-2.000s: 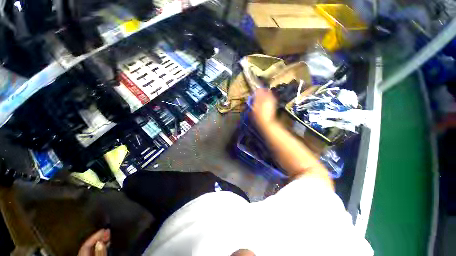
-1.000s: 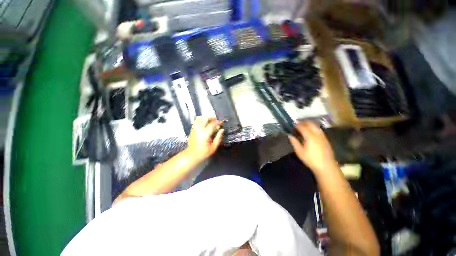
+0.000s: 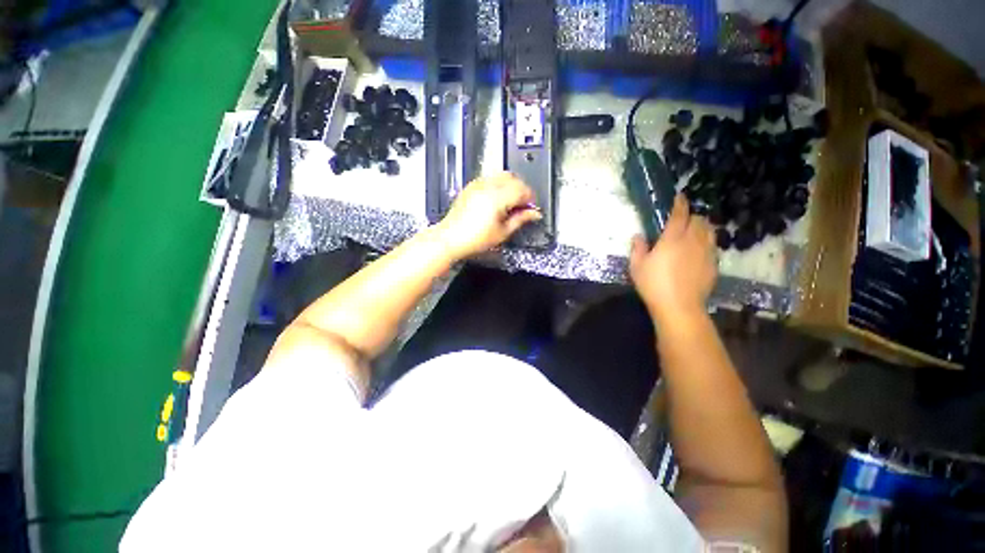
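A black lock panel point(image 3: 530, 162) lies open side up on the bench, with a silver plate inside and a stub lever at its right side. My left hand point(image 3: 491, 216) is over the panel's lower end, thumb and fingertips close together; a tiny glint shows there, but I cannot tell whether they hold anything. My right hand point(image 3: 675, 265) is closed round the near end of the dark green electric screwdriver point(image 3: 648, 184), which lies right of the panel with its cord at the far end.
A second lock panel point(image 3: 450, 135) lies left of the first. Heaps of small black knobs lie left point(image 3: 378, 130) and right point(image 3: 745, 178). Blue bins point(image 3: 605, 70) stand behind. A cardboard box point(image 3: 837, 216) with black parts stands at the right. Black frames point(image 3: 283, 130) hang at the left edge.
The view has swung from the side shelves to the bench and come closer. My right hand, earlier reaching among bins, is now on the screwdriver; my left hand is at the panel.
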